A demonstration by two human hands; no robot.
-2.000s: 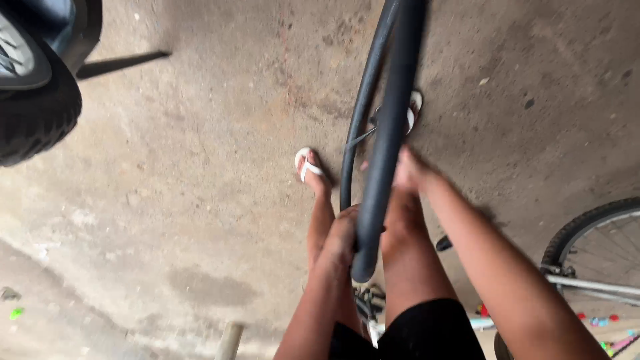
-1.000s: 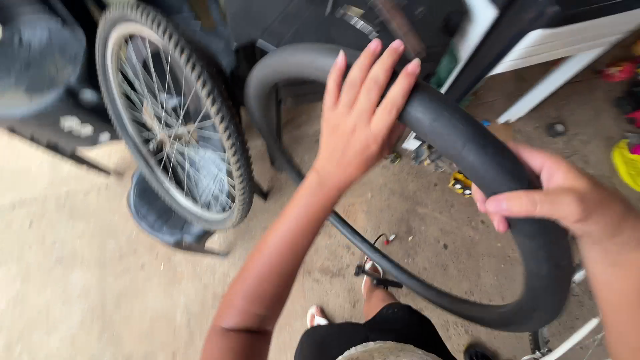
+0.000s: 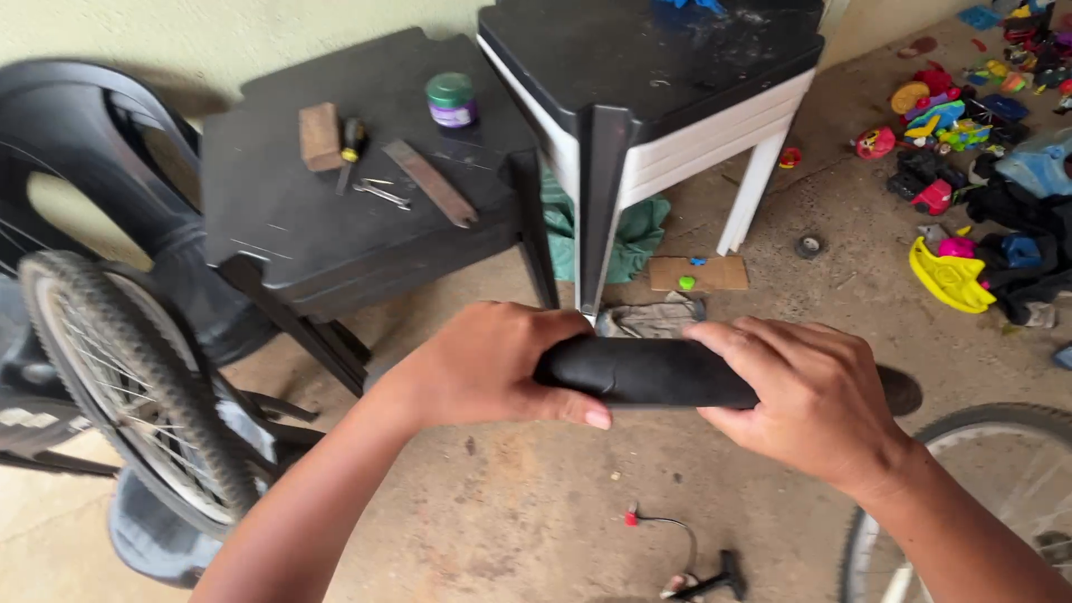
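Observation:
My left hand [image 3: 502,364] and my right hand [image 3: 800,389] are both closed around a black rubber inner tube [image 3: 653,371]. The tube is held up in front of me, and the stretch between my hands lies roughly level, with a small crease or mark on it. A dark rounded part of it shows past my right hand; the rest of the loop is hidden. Below the tube, on the floor, a pump [image 3: 712,584] with a black handle and a thin hose with a red end can be seen near my feet.
A black table [image 3: 360,243] holds a wooden block [image 3: 321,136], screwdriver [image 3: 350,155], wrench [image 3: 383,194], flat metal bar [image 3: 431,182] and green-lidded jar [image 3: 451,100]. Left is a knobby-tyred wheel [image 3: 138,394] by a black plastic chair [image 3: 109,92]; another wheel [image 3: 988,435] and toys [image 3: 950,272] are right.
One second ago the tube showed as a large loop with my left hand laid on it; now both hands grip a level stretch. The view has swung toward the tables.

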